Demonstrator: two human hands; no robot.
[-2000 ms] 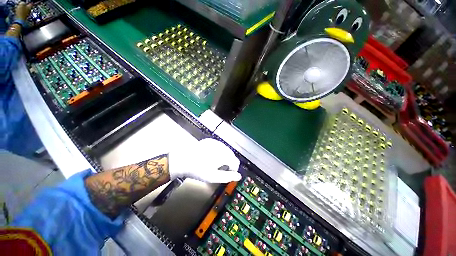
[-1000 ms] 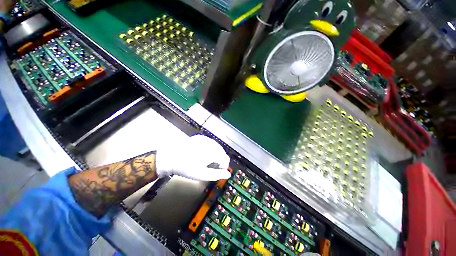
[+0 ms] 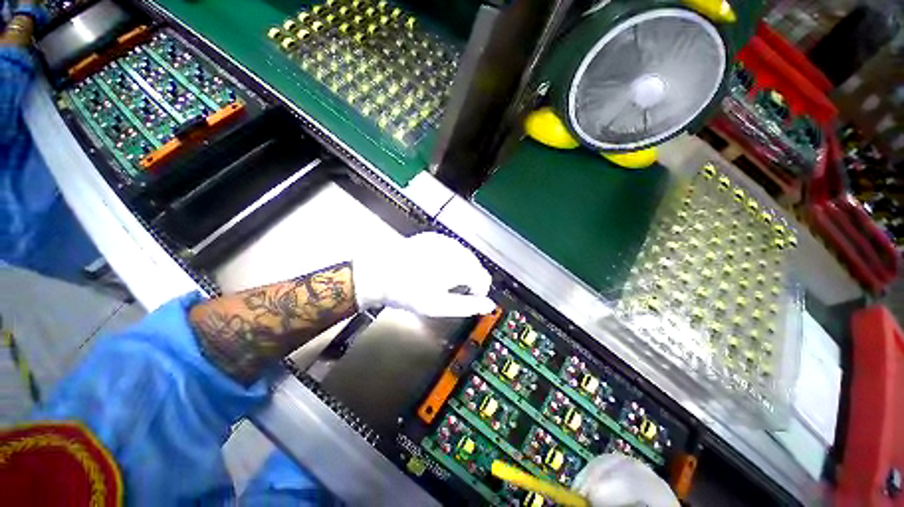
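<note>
A black pallet with orange clamps (image 3: 460, 366) holds rows of green circuit boards (image 3: 510, 370) with small yellow-and-black blocks, at the bottom centre. My left hand (image 3: 426, 275), in a white glove, is at the pallet's upper left corner, beside the end of the orange clamp; its fingers are curled and I cannot tell whether they grip the edge. My right hand (image 3: 624, 482), also gloved and cut off by the bottom edge, holds a yellow stick-like tool (image 3: 535, 482) over the lower boards. The tool's tip is hard to make out.
Conveyor rails (image 3: 109, 230) run diagonally, with another filled pallet (image 3: 159, 99) upstream. Clear trays of yellow parts (image 3: 709, 267) lie on the bench. A penguin-shaped fan (image 3: 649, 89) stands behind, a red bin (image 3: 877, 411) at right. A neighbour's blue sleeve (image 3: 25, 158) shows at left.
My right hand has come into view at the bottom with the yellow tool. My left hand stays by the same pallet corner. The view has shifted, and the fan's top is now cut off.
</note>
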